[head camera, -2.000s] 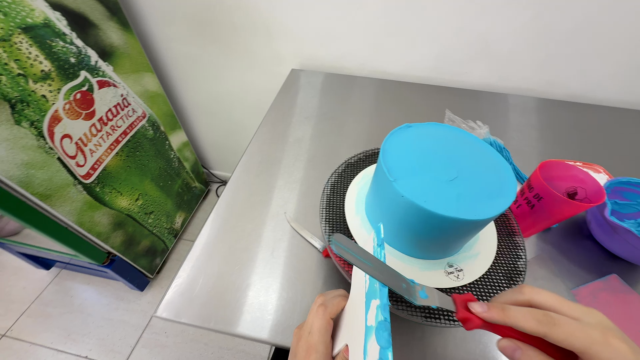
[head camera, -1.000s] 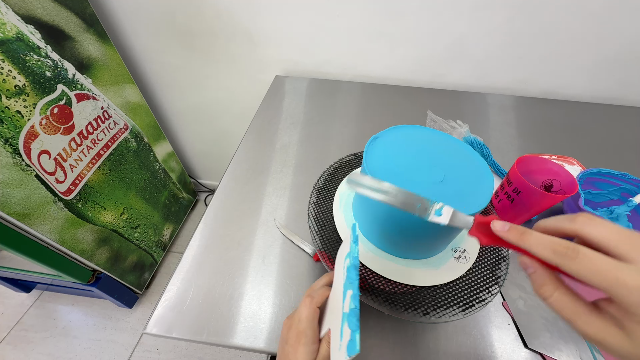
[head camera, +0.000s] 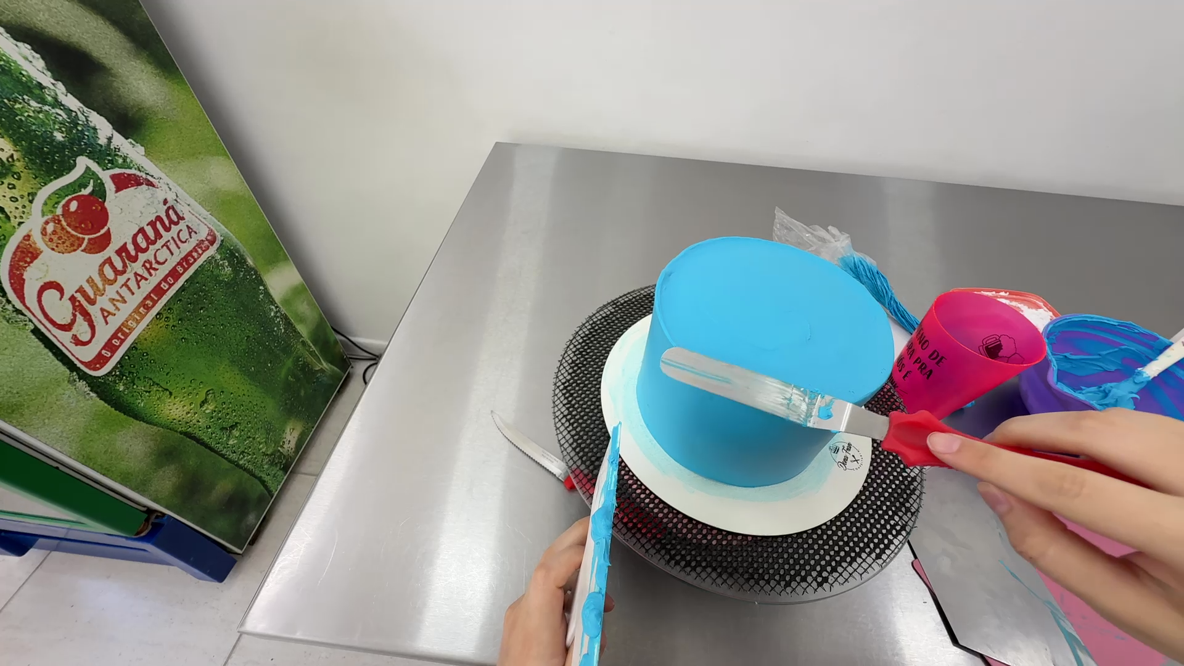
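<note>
A round cake coated in smooth blue frosting (head camera: 768, 324) stands on a white cake board (head camera: 740, 518), on a turntable with a black mesh mat (head camera: 795, 569). My right hand (head camera: 1091, 499) grips the red handle of an offset spatula (head camera: 740, 381); its metal blade, smeared with a little frosting, is in front of the cake's upper side. Whether it touches the cake I cannot tell. At the turntable's near left edge, my left hand (head camera: 555, 601) holds a white scraper (head camera: 597, 555), seen nearly edge-on, with blue frosting along its edge.
A serrated knife (head camera: 532, 446) lies left of the turntable on the steel table (head camera: 398, 499). To the right are a pink cup (head camera: 967, 347), a purple bowl of blue frosting (head camera: 1064, 370) and a metal scraper (head camera: 990, 573). Behind the cake lies a plastic bag (head camera: 814, 239).
The spatula has moved from the scraper's edge up and away to the front of the cake. The left hand still holds the scraper low at the turntable's near left edge.
</note>
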